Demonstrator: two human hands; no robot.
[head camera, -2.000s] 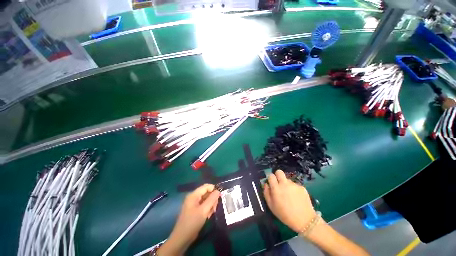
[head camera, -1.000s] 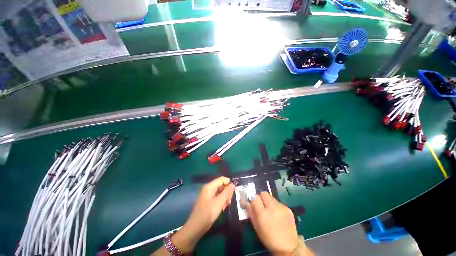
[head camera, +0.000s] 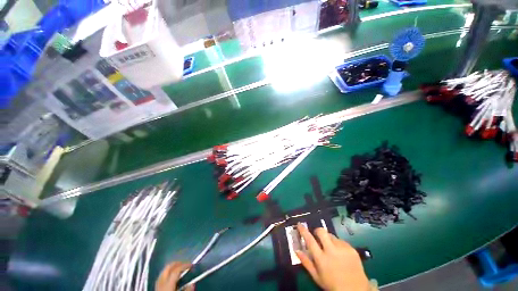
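Note:
A small white and silver fixture plate (head camera: 293, 244) sits between black tape strips on the bench. My right hand (head camera: 335, 258) lies over its right part, fingers apart, with nothing visible in them. A white-sleeved cable (head camera: 233, 257) runs from the fixture's upper left edge down to my left hand (head camera: 173, 277). A second white cable (head camera: 205, 248) with a dark end also reaches this hand. My left hand is curled at the lower ends of both cables, blurred and partly cut off; its grip is unclear. A heap of black connector parts (head camera: 379, 185) lies right of the fixture.
A white cable pile (head camera: 128, 244) lies at left, a red-ended pile (head camera: 272, 150) behind the fixture, another (head camera: 483, 99) at far right. A blue parts tray (head camera: 363, 74) and blue fan (head camera: 406, 44) stand behind the bench strip. A white bin (head camera: 139, 54) is at upper left.
My left hand has moved from the fixture down and left to the lower cable ends. My right hand stays over the plate, its fingers now more spread. The view has turned left.

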